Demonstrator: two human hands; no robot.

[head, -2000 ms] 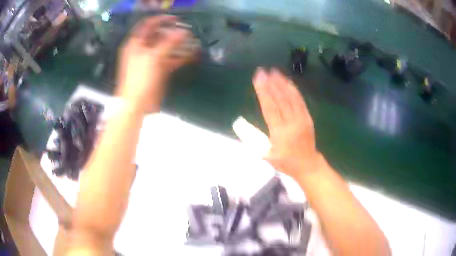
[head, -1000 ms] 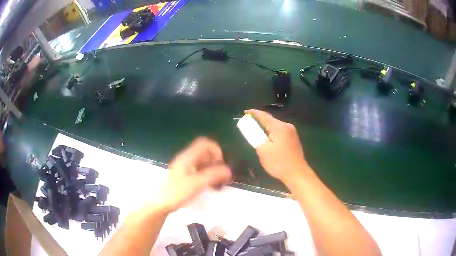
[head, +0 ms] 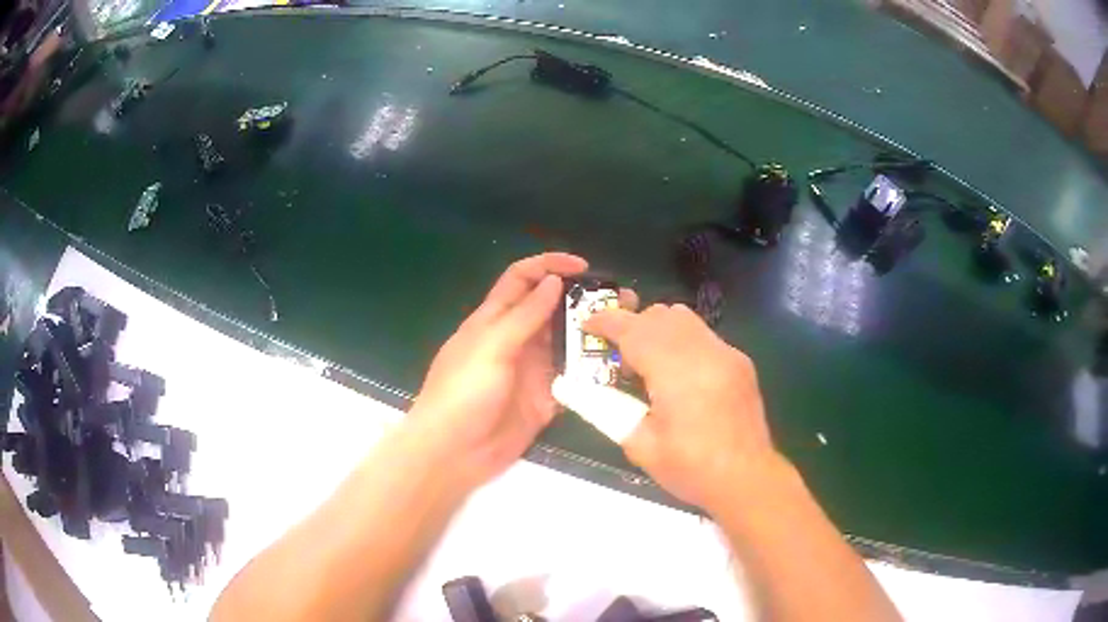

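Note:
My left hand (head: pixel 492 365) holds a small black adapter housing (head: pixel 567 304), seen as a dark edge around a circuit board (head: pixel 593 338) with white, yellow and blue parts. My right hand (head: pixel 699 383) has its fingertips on the board's face. A white finger wrap (head: pixel 604 408) is at my right thumb, at the board's lower end. Both hands are together over the near edge of the belt. My fingers cover part of the housing, so how deep the board sits cannot be told.
Dark green belt (head: pixel 401 231) bears loose circuit boards (head: pixel 263 116) at left and corded adapter units (head: pixel 768 204) at right. On the white surface (head: pixel 304 450) lie a pile of black plug-side housings (head: pixel 91 425) at left and black housings (head: pixel 468 599) at the bottom edge. A carton edge (head: pixel 37 559) is lower left.
My hands were apart and are now together, with the housing and board between them. The view has shifted, so the near housings are mostly cut off. The finger wrap now touches the board's end.

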